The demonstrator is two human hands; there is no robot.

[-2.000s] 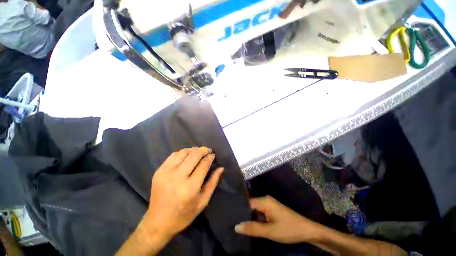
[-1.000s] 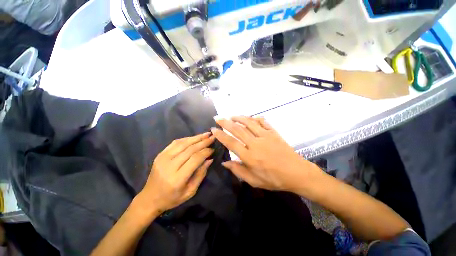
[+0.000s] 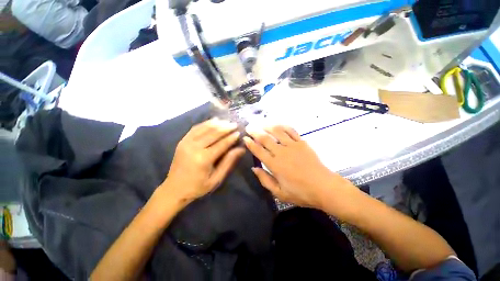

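Note:
A large dark grey garment (image 3: 137,148) lies bunched over the left of the table and the wearer's lap, with pale stitch lines at lower left. Its right edge runs up to the presser foot (image 3: 237,110) of the white JACK sewing machine (image 3: 329,33). My left hand (image 3: 205,156) lies on the cloth just below the foot, thumb and fingers a little apart. My right hand (image 3: 290,167) is at the cloth's right edge, fingertips near my left ones and partly over the white table. Glare blurs the fingertips, so a pinch on the edge cannot be made out.
Black thread snips (image 3: 359,104), a tan cardboard piece (image 3: 421,106) and scissors with yellow and green handles (image 3: 472,92) lie right of the needle area. A clear-wrapped dark item (image 3: 318,71) sits by the machine. A measuring strip (image 3: 384,169) edges the table. A person's sleeve (image 3: 46,22) shows at upper left.
My right hand has come up from below the table edge to beside my left hand. Both hands and the cloth edge are now closer to the presser foot. The view has shifted.

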